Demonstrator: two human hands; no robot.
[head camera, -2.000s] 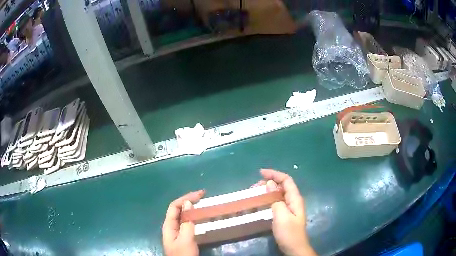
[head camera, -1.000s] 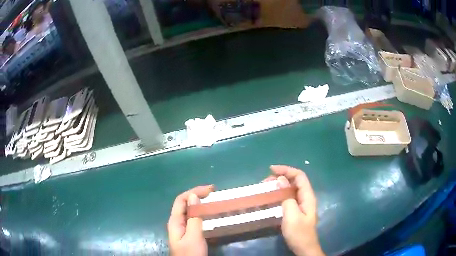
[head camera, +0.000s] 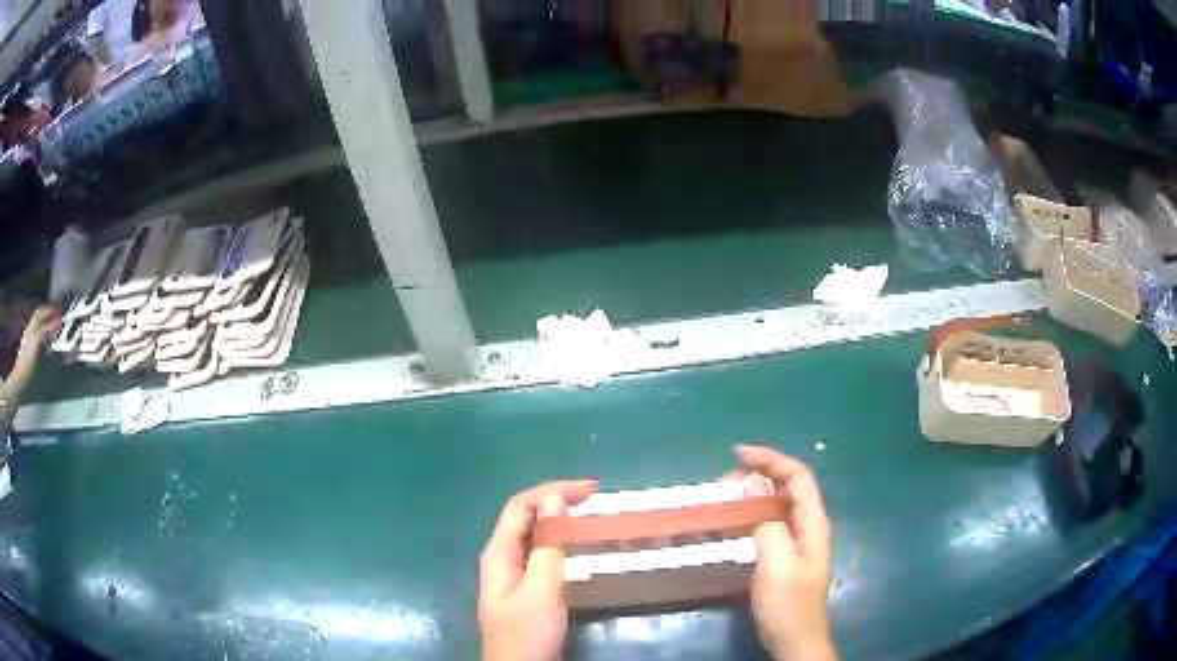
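A cream housing (head camera: 665, 564) with a brown strap (head camera: 658, 522) along its upper long side is held between my two hands, low over the dark-green bench. My left hand (head camera: 527, 568) grips its left end, and my right hand (head camera: 790, 555) grips its right end. The fingers hide both strap ends. Small dark cut-outs show faintly beside the strap. Another cream housing (head camera: 994, 416) with a brown strap stands open side up on the bench at the right.
A pale metal rail (head camera: 723, 346) with an upright (head camera: 394, 194) crosses the bench and bears white scraps (head camera: 577, 346). Stacked thin cream frames (head camera: 194, 300) lie at left. A clear plastic bag (head camera: 949, 194), more housings (head camera: 1091, 291) and a black item (head camera: 1097, 439) are at right. Another person's hand (head camera: 32, 342) is at far left.
The whole view has shifted, so the bench things appear further right and lower. My hands hold the housing in nearly the same pose. Another person's hand has appeared at the far left edge.
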